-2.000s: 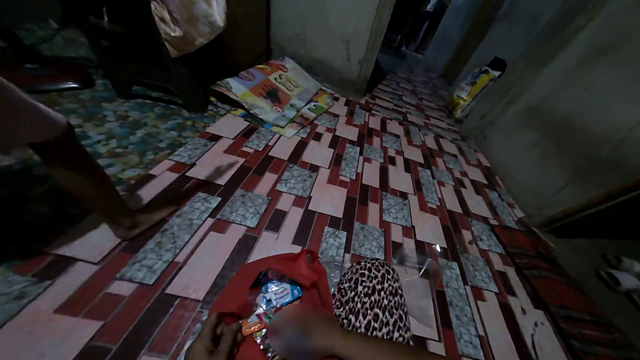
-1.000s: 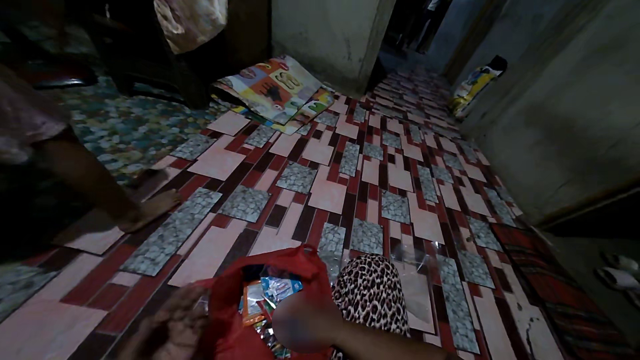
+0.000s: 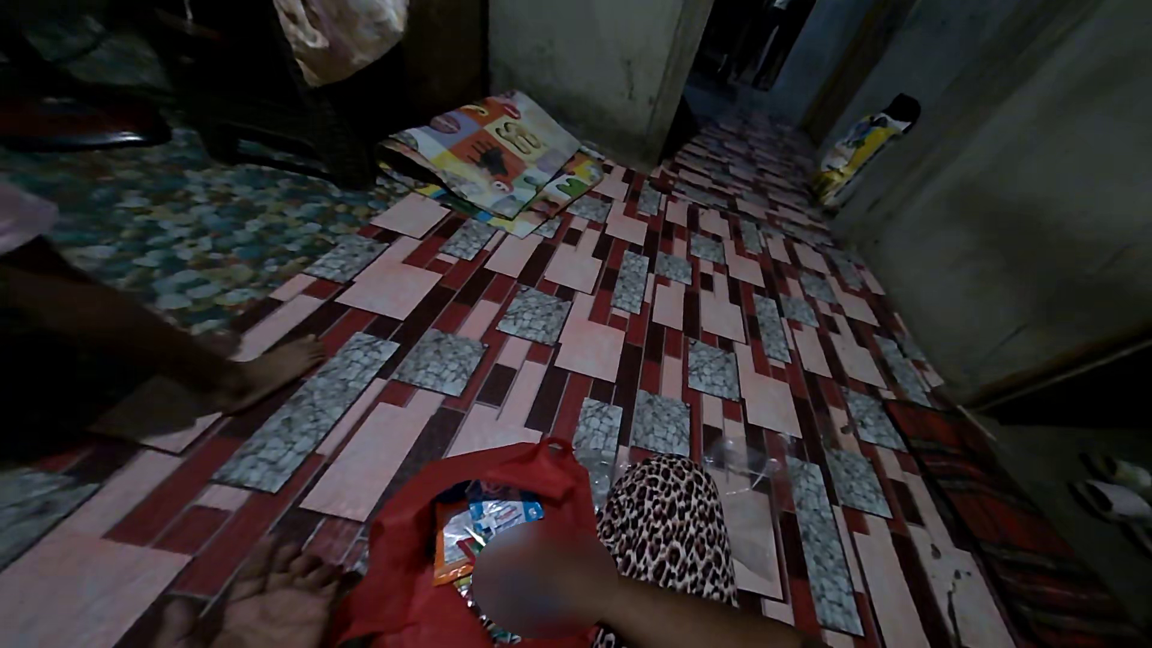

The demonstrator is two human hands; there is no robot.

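A red fabric bag [image 3: 396, 549] lies open at the bottom middle, with several small shiny packets [image 3: 506, 515] in its mouth, blue-and-white and orange among them. My right hand [image 3: 540, 576] reaches over the packets from the right; it is blurred, so its fingers and anything in them cannot be made out. Palm up, my left hand [image 3: 279, 598] is just left of the bag, fingers apart and nothing in it. A leopard-print cloth [image 3: 670, 522] covers what looks like my knee, right of the bag, beside a clear plastic bag [image 3: 751, 495].
Another person's bare foot [image 3: 274, 369] rests on the patterned floor at left. Folded printed sheets [image 3: 504, 153] lie near the wall corner. A yellow packet [image 3: 855, 157] leans on the right wall. At right are a red plaid mat [image 3: 990, 513] and footwear [image 3: 1111, 499].
My left hand has moved left, away from the packets at the bag's mouth, and turned palm up. The bag's mouth is spread wider than two seconds ago. My right hand remains at the packets.
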